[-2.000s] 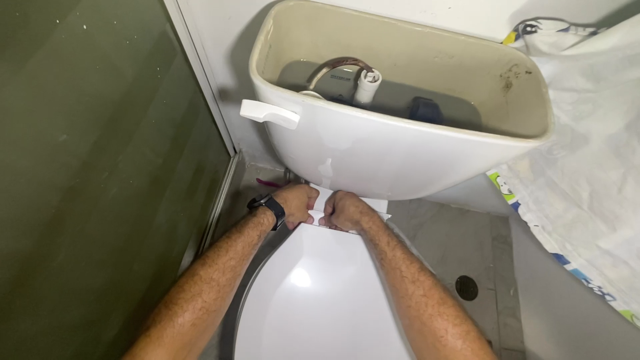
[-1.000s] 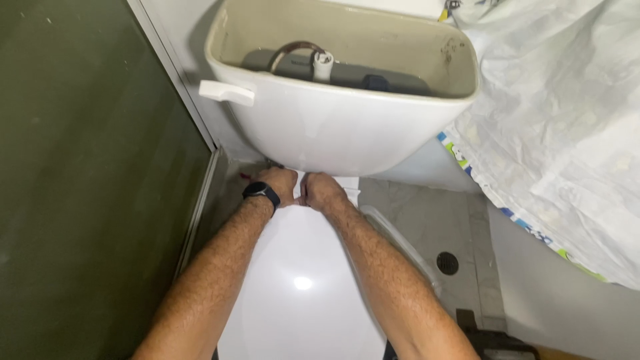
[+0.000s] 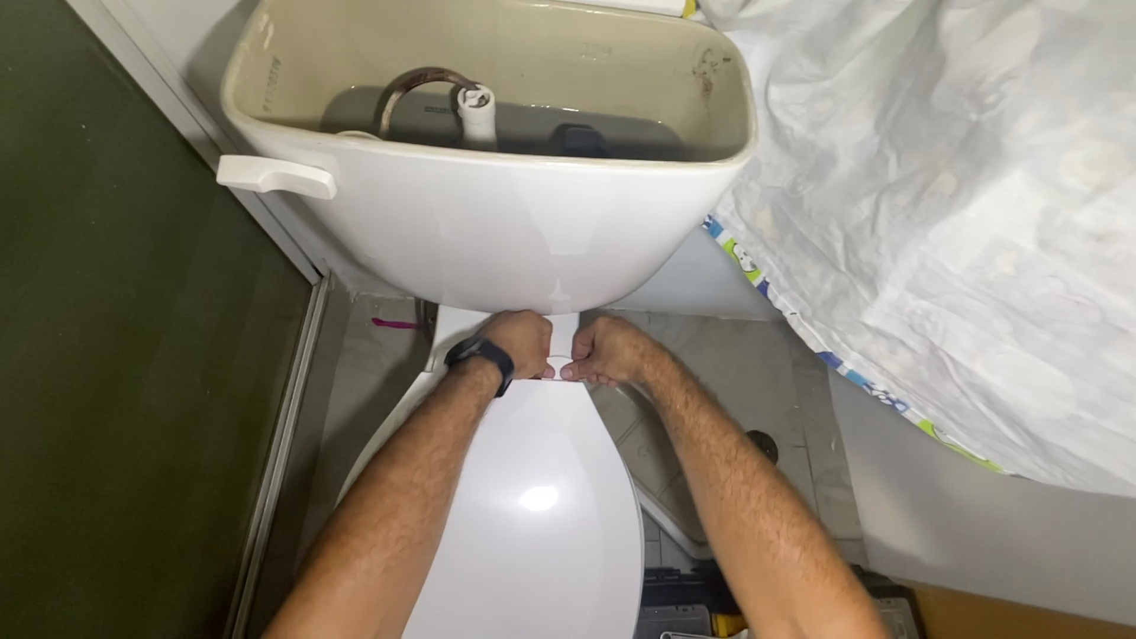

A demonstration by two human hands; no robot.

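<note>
The white toilet lid (image 3: pixel 532 524) lies closed over the bowl, below the open ceramic tank (image 3: pixel 524 222). At the lid's rear edge my left hand (image 3: pixel 517 344), with a dark watch (image 3: pixel 482 358) on its wrist, rests with curled fingers on the hinge area. Just right of it my right hand (image 3: pixel 611 352) pinches at the same edge, thumb near the left one. A small white rounded piece (image 3: pixel 559 364) shows between the thumbs; whether either hand grips it or the lid is not clear. Inside the tank stand a white fill valve (image 3: pixel 477 114) and a curved tube (image 3: pixel 417 80).
A white flush lever (image 3: pixel 277 176) juts from the tank's left front. Left is a dark green panel (image 3: pixel 133 311) in a metal frame. A white curtain (image 3: pixel 958 222) hangs at right. A floor drain (image 3: pixel 762 445) and a toolbox (image 3: pixel 679 612) lie at lower right, a pink strip (image 3: pixel 395 324) at left.
My hands remain at the lid's rear edge; my right hand now sits a little apart from my left, with the rounded white piece visible between them. The view has shifted.
</note>
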